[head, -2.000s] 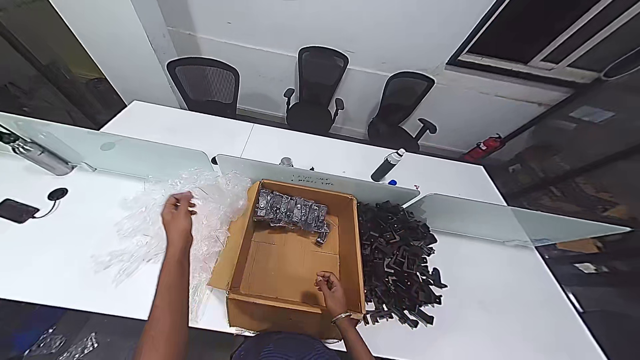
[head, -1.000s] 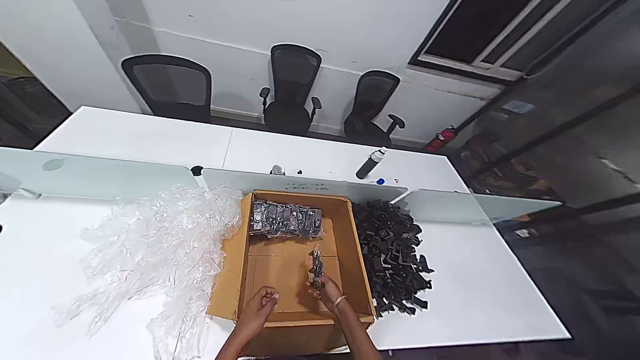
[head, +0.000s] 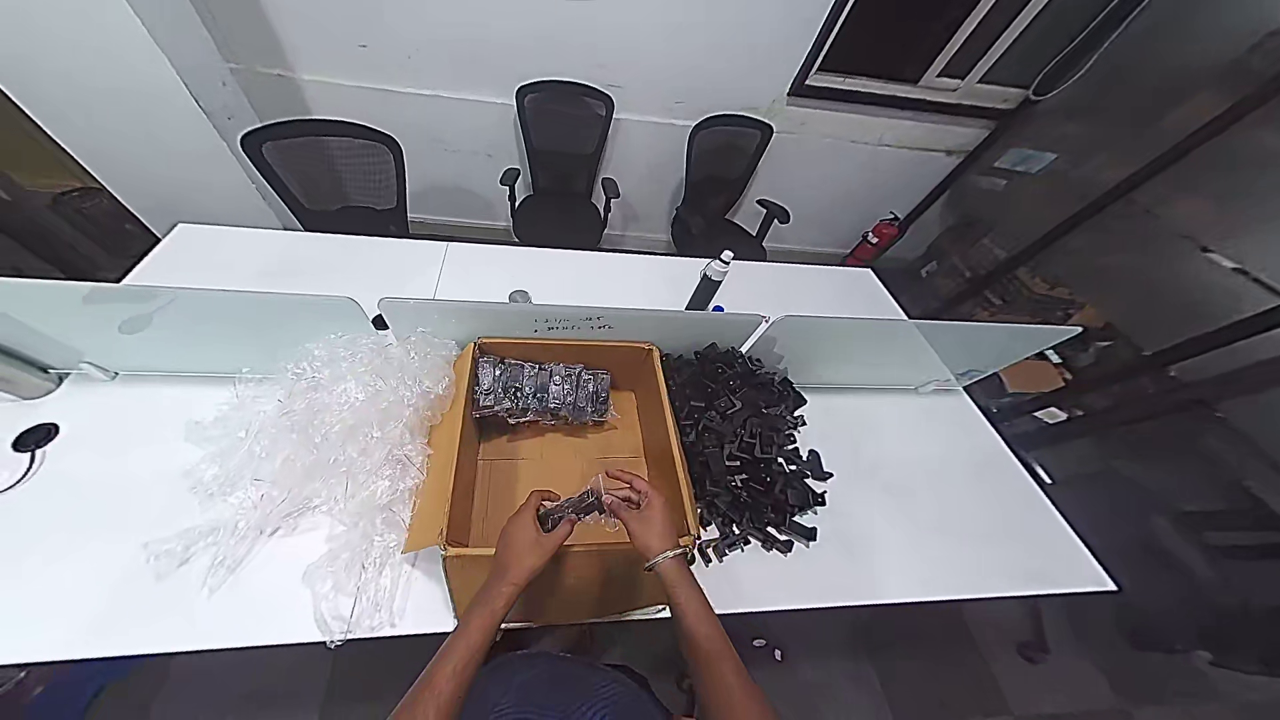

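Observation:
Over the near part of an open cardboard box (head: 461, 470), my left hand (head: 530, 535) grips a black part in a clear plastic bag (head: 572, 510). My right hand (head: 640, 515) pinches the other end of that bag. Several bagged black parts (head: 542, 390) lie in a row along the box's far wall. A heap of clear plastic bags (head: 340, 430) spreads left of the box. To its right is a pile of loose black plastic brackets (head: 745, 440).
Frosted glass dividers (head: 570, 320) cross the white table (head: 930, 500) behind the box. A dark bottle with a white cap (head: 708, 283) stands beyond them. A black round object with a cable (head: 35, 437) lies at the left. Office chairs (head: 560, 165) stand behind the table.
My left hand has come from the plastic bags to the box and now grips the bagged part. One second ago the part was in my right hand alone.

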